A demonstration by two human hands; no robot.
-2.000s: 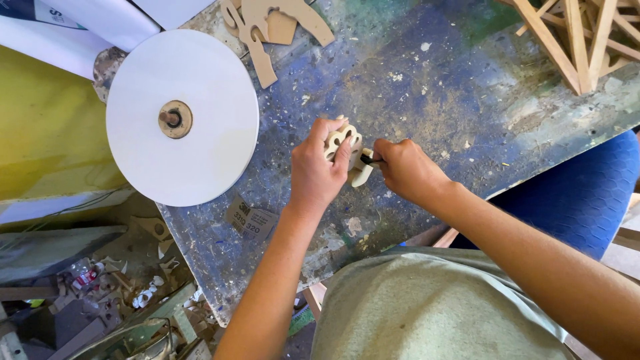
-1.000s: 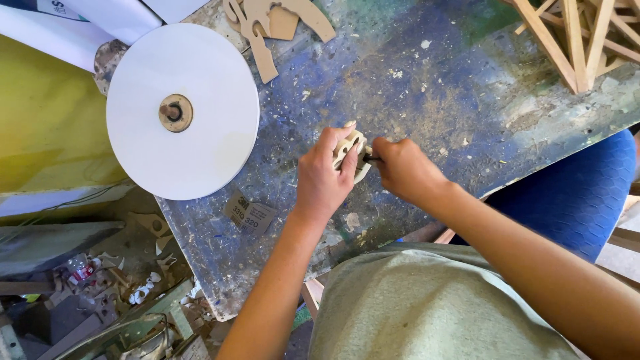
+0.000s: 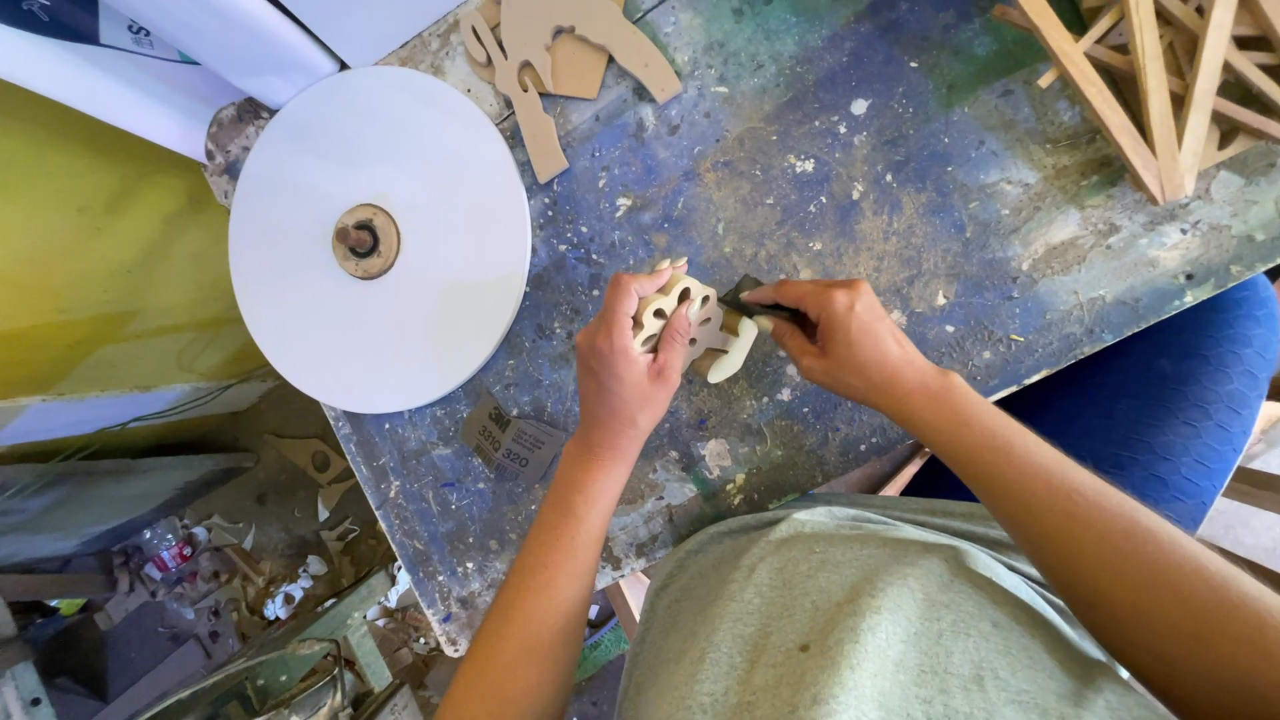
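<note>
My left hand [image 3: 635, 350] is closed around a pale flower-shaped cutout [image 3: 708, 325] with petal-shaped holes and a hooked stem, holding it above the paint-spattered blue table. The thumb lies on its face. My right hand [image 3: 845, 335] pinches a dark, thin folded piece [image 3: 755, 298], which looks like sandpaper, beside the upper right edge of the cutout. Whether the dark piece touches the cutout cannot be told. A sheet of 3M sandpaper [image 3: 513, 440], printed side up, lies on the table left of my left wrist.
A large white disc [image 3: 380, 240] with a wooden hub stands at the table's left. Flat brown board cutouts [image 3: 540, 130] lie at the top, wooden strips [image 3: 1150, 110] at the upper right. A blue seat [image 3: 1130, 400] is beside the table's right edge; scraps litter the floor [image 3: 290, 560] lower left.
My right hand has drawn slightly away from the cutout, so the dark piece shows more. The cutout has turned in my left hand, with its face and hooked stem more in view than a second ago.
</note>
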